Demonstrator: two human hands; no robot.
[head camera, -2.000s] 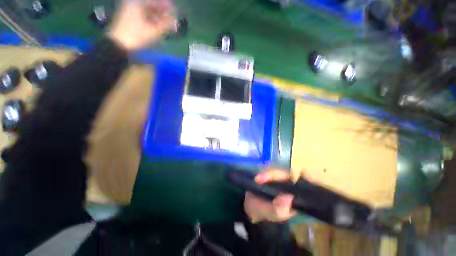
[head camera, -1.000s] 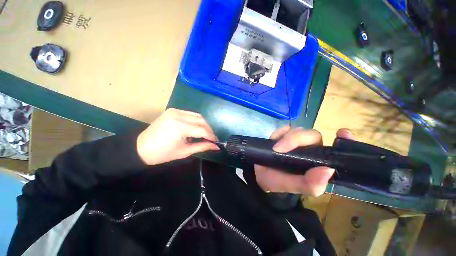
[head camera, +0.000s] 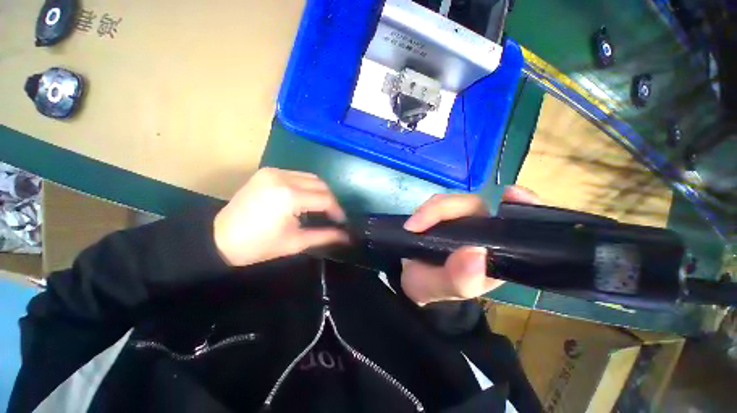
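My right hand (head camera: 452, 250) grips the black electric screwdriver (head camera: 549, 252), which lies level, its cable end to the right. Its front end points at my left hand (head camera: 271, 216). My left fingers are closed on a small dark part, likely a black housing (head camera: 317, 219); the fingers hide most of it. The screwdriver's front meets this part at my left fingertips; the bit and any screw are hidden or blurred. The silver screw feeder (head camera: 440, 40) stands in the blue tray (head camera: 323, 137) beyond my hands, with its pickup point (head camera: 412, 98) at the near end.
Two black housings (head camera: 58, 93) lie on the cardboard sheet (head camera: 186, 97) at the left. Another cardboard sheet (head camera: 566, 161) is right of the tray. More housings (head camera: 642, 90) lie on the green surface at the far right. Open cardboard boxes (head camera: 574, 359) are below the bench edge.
My left hand came back from the far side of the bench, and the screwdriver was brought to it. Over the last second the screwdriver's front moved slightly left, closer against the left fingers.
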